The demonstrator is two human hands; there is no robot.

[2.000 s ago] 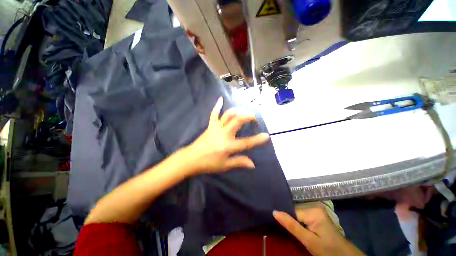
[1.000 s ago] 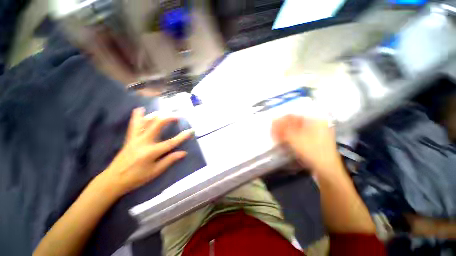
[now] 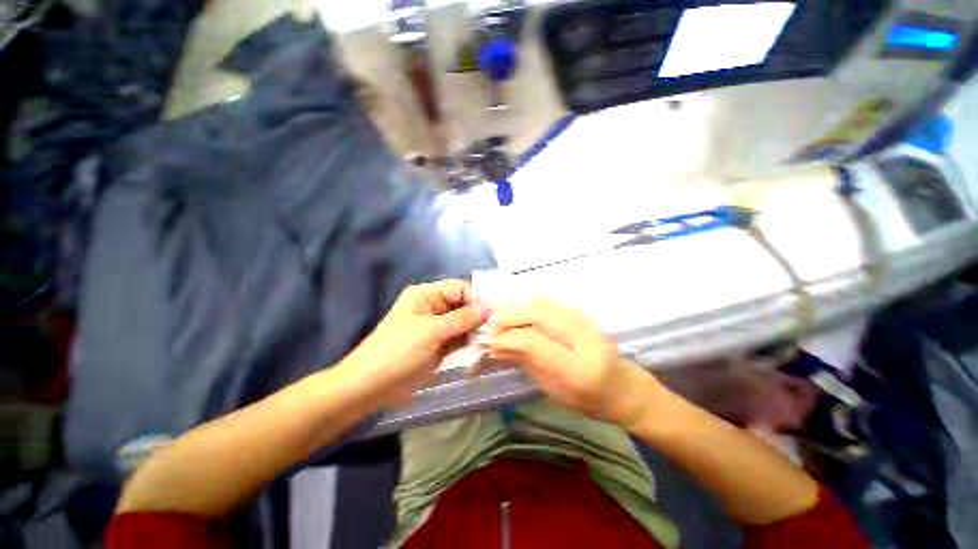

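My left hand and my right hand meet at the front edge of the machine table. Their fingertips pinch a small whitish piece, perhaps a label, between them. It is blurred, so its shape is unclear. A dark grey garment panel lies spread and wrinkled left of the needle, behind and beside my left forearm. The presser foot area is lit bright white, just beyond my hands, at the panel's right edge.
Blue-handled thread snips lie right of the needle on a dark cord. The machine head with a dark control panel stands behind. A measuring tape runs along the table's front edge. Dark fabric heaps lie at far left and lower right.
My left hand has left the panel and my right hand has come from the table's right side. Both now meet at a small whitish piece. The camera view has turned back leftward.
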